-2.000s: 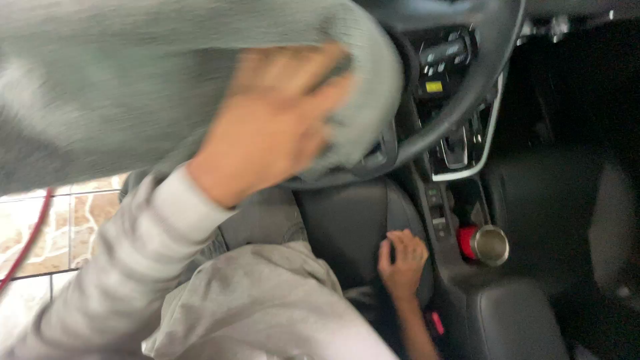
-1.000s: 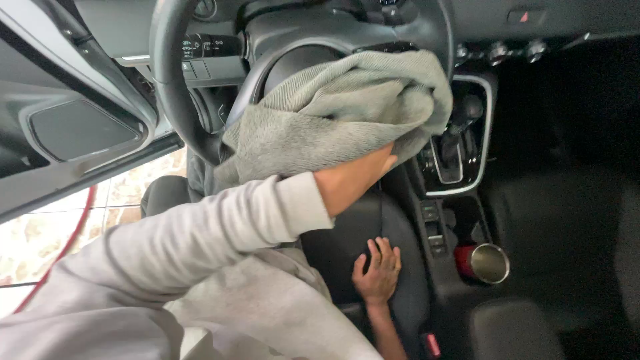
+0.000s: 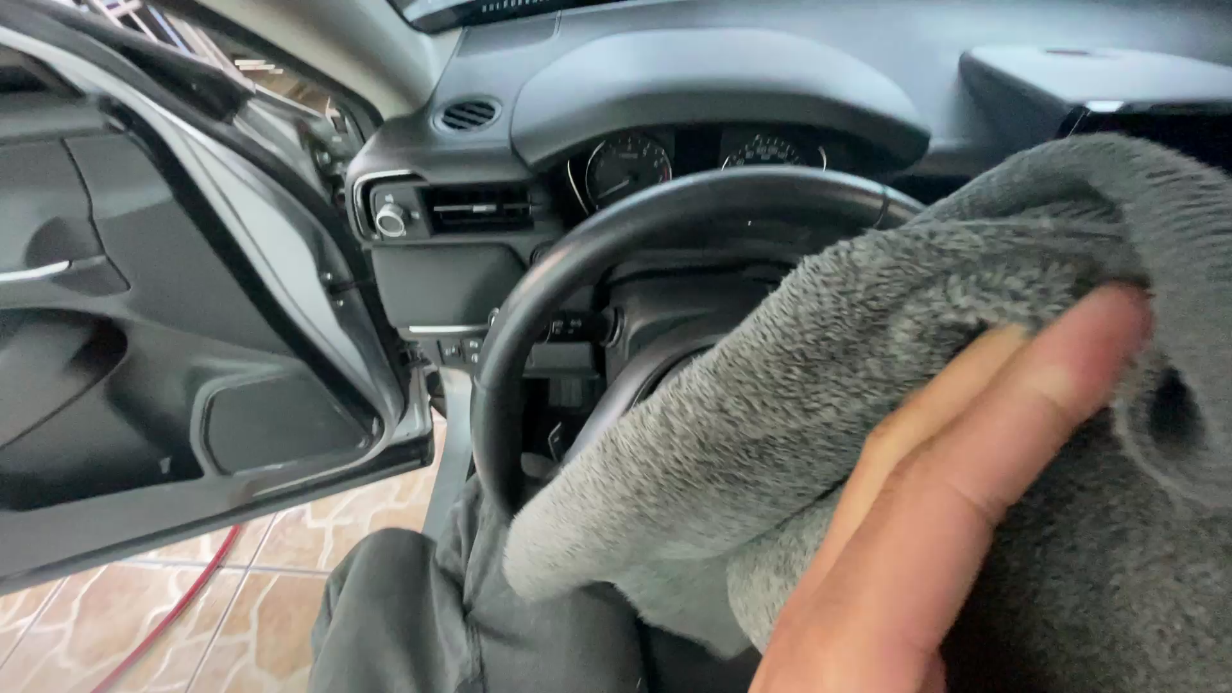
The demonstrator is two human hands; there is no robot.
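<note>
My left hand [image 3: 924,520] reaches up from the lower right, large and close to the camera, its fingertips pressed into the folds of a grey plush microfiber towel [image 3: 731,443]. The towel is bunched over the right part of the black steering wheel [image 3: 539,308] and hangs down across its lower part. Part of the hand is cut off by the bottom edge. My right hand is outside the view.
The instrument cluster [image 3: 626,171], an air vent [image 3: 481,209] and the dashboard [image 3: 712,87] lie beyond the wheel. At the left stands the open car door [image 3: 279,385]. A red hose [image 3: 183,606] crosses the tiled floor. My trousered leg [image 3: 385,616] is below.
The view has swung toward the door and dashboard. The towel, held by my left hand in both earlier frames, now looms close at the right. My right hand, earlier resting on the seat, has left the view.
</note>
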